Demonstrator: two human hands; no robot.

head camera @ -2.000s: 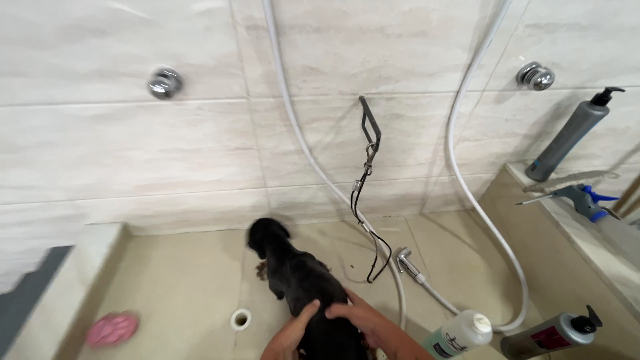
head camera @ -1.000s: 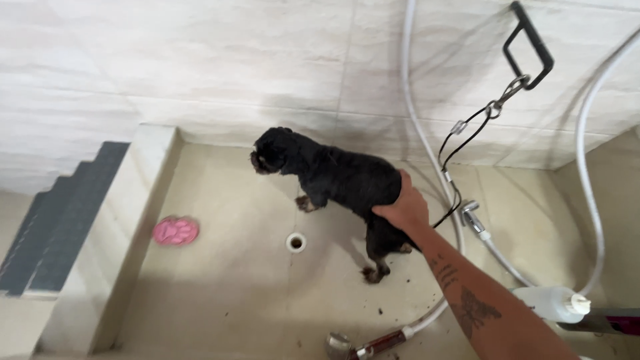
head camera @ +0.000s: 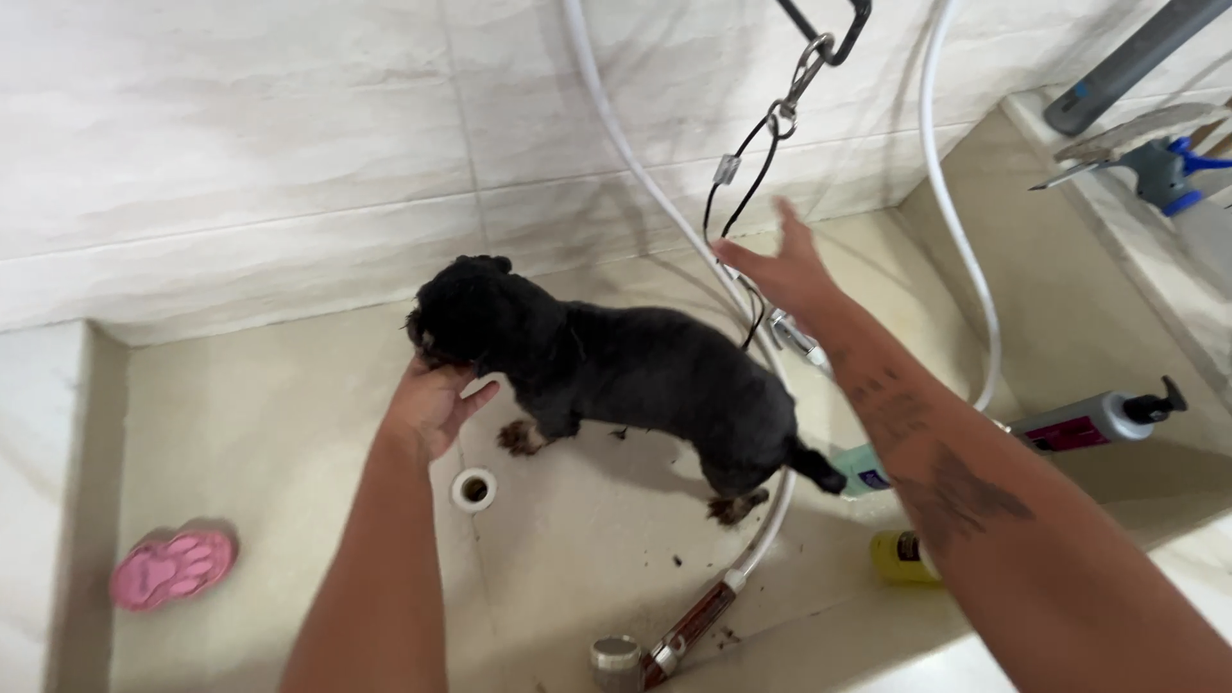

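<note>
A small black dog with tan paws (head camera: 654, 371) stands in the beige wash basin (head camera: 289, 462), its head toward the left. Cupped under the dog's chin is my left hand (head camera: 438, 399), thumb apart from the fingers. My right hand (head camera: 784, 260) is raised over the dog's rear, fingers spread, beside the black cable loop (head camera: 714, 207); whether it touches the cable I cannot tell. The loop hangs from a metal clip (head camera: 804, 72) on a black wall bracket (head camera: 852, 34). Left of the dog's front paws is the round drain (head camera: 474, 490).
A pink paw-patterned brush (head camera: 175, 570) lies at the left. A shower head with a brown-filled handle (head camera: 688, 626) rests near the front. A white hose (head camera: 616, 125), a small sprayer (head camera: 797, 337), a grey pump bottle (head camera: 1097, 419) and a yellow bottle (head camera: 900, 556) are at the right.
A hand that was on the dog's hindquarters is off them; my right hand is now raised by the cable. My left hand has come into view under the dog's chin.
</note>
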